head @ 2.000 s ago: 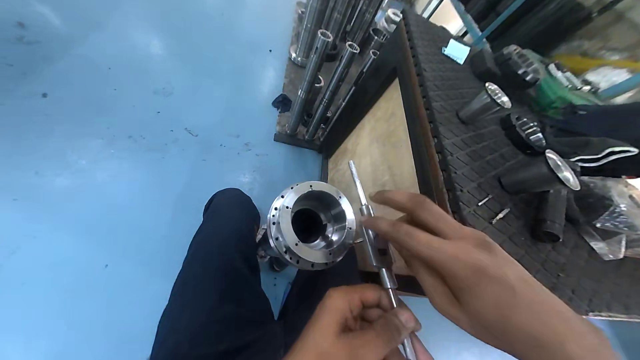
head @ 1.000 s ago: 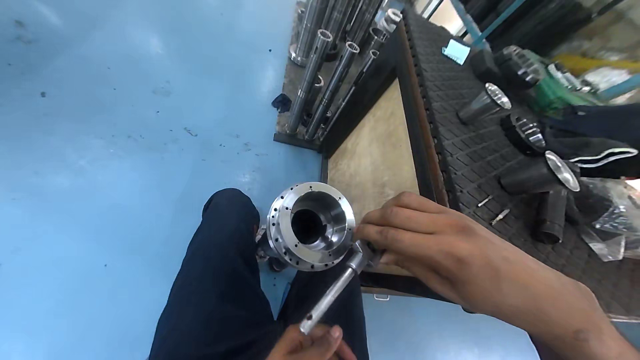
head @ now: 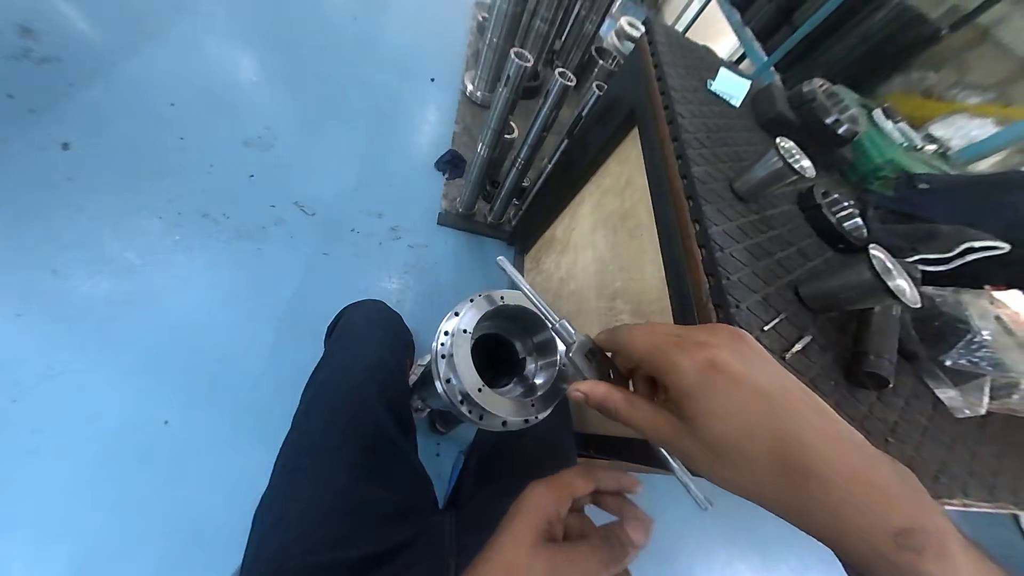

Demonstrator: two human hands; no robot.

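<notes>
A metal tap wrench (head: pixel 592 358) with two long bar handles is gripped at its middle by my right hand (head: pixel 672 384). The tool lies tilted over the right edge of a round flanged steel cylinder (head: pixel 458 360), which stands upright by my knees, with a ring of small holes around its rim and a wide bore. Below it, my left hand (head: pixel 580 524) hangs near my lap with fingers curled and apart, holding nothing. Whether the wrench's lower end enters a hole is hidden behind the rim and my right hand.
A bench with a black textured rubber mat (head: pixel 744 264) stands on the right, bearing dark metal cups (head: pixel 856 280), small bits (head: pixel 798 346) and a plastic bag (head: pixel 976 352). Steel tubes (head: pixel 496 128) stand upright on a low rack ahead. Blue floor (head: pixel 176 240) lies to the left.
My left hand has let go of the tool and moved slightly right. The wrench has turned in my right hand, so that one bar now points up and left.
</notes>
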